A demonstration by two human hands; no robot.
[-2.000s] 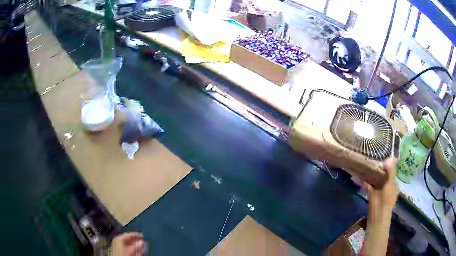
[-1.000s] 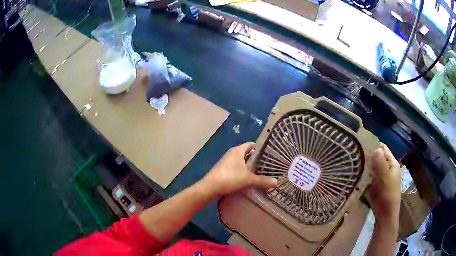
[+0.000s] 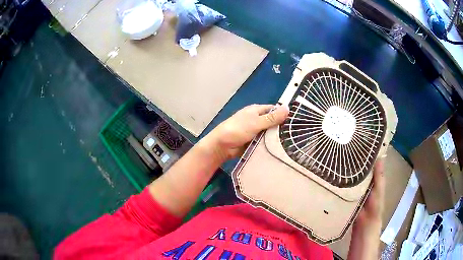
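Note:
A tan fan housing (image 3: 294, 177) is held tilted in front of my chest, its slotted round grille (image 3: 330, 157) and white centre label (image 3: 339, 125) facing up at me. A handle slot is at its far upper end. My left hand (image 3: 249, 129) grips its left edge, the thumb on the rim beside the grille. My right hand (image 3: 373, 203) holds its right edge from the side and below; its fingers are mostly hidden behind the housing.
Cardboard sheet (image 3: 203, 86) on the dark belt (image 3: 299, 30) bears a white bag (image 3: 141, 20) and a grey bag (image 3: 195, 20). Green crate (image 3: 119, 152) with fan parts stands on the floor at left. An open carton (image 3: 431, 170) and label sheets (image 3: 431, 236) lie at right.
The housing came off the shelf side to my chest, and my left hand took hold of it. Since a second ago it has moved slightly up and right in view, and the view has shifted downward.

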